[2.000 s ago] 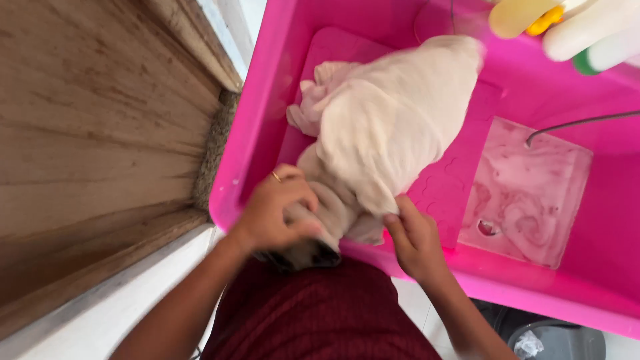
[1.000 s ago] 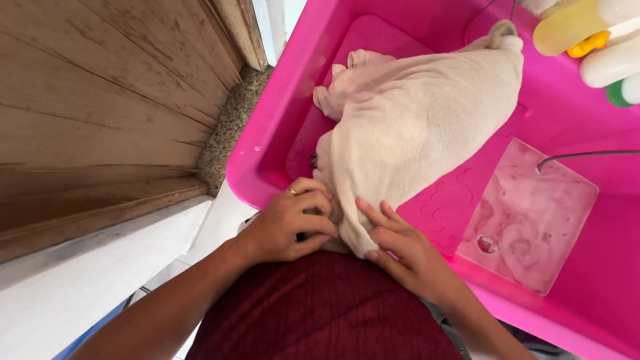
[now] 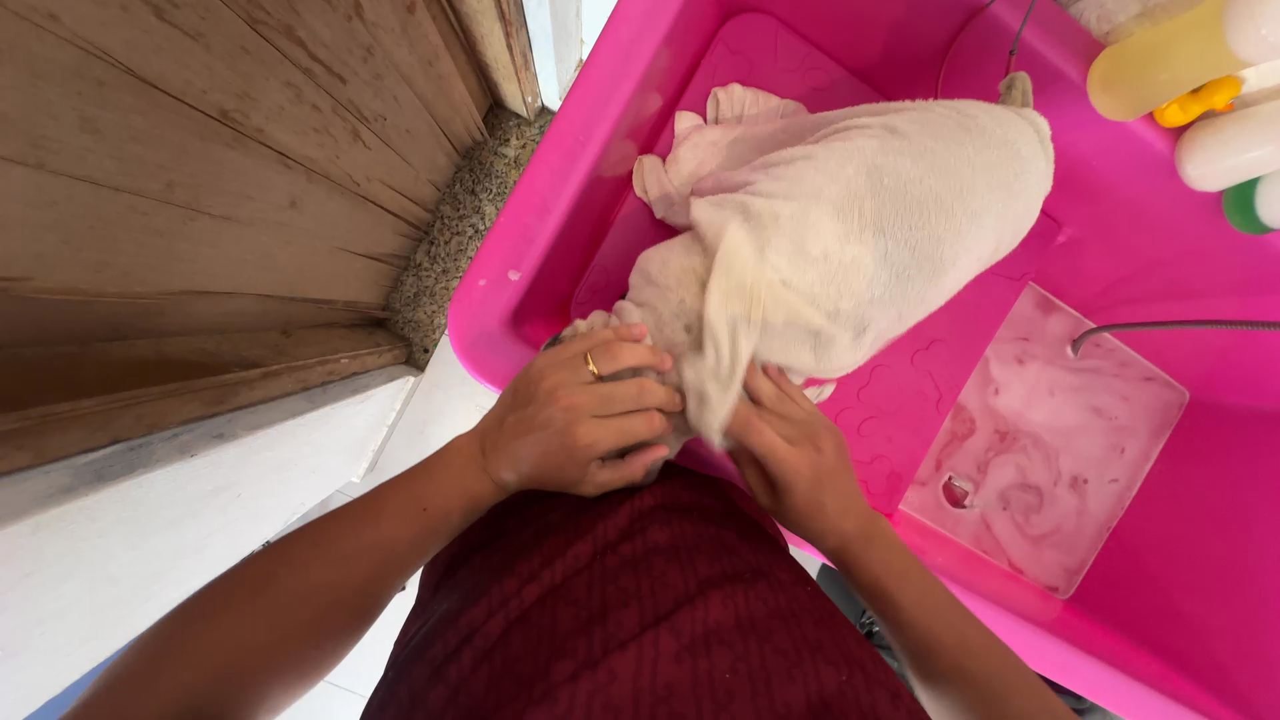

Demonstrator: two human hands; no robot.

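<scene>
A cream towel [image 3: 860,230] covers an animal, apparently a dog, standing in a bright pink plastic tub [image 3: 520,230]. The tip of a tail [image 3: 1016,90] sticks out at the far end. My left hand [image 3: 585,410], with a ring on one finger, curls over the bunched towel at the near end, around the animal's head, which is hidden. My right hand [image 3: 795,450] is at the towel's near edge, its fingers partly behind a hanging, blurred fold of cloth.
A shallow square basin of cloudy liquid [image 3: 1050,440] lies in the tub, with a metal hose [image 3: 1180,325] reaching it. A yellow bottle [image 3: 1150,65] and other bottles stand at the upper right. A wooden door [image 3: 200,180] is on the left, beside a granite edge [image 3: 470,220].
The dark muzzle seen two seconds ago is out of sight. Both hands stay at the towel's near end; the right hand has shifted from the hanging fold's tip to beside and partly behind it.
</scene>
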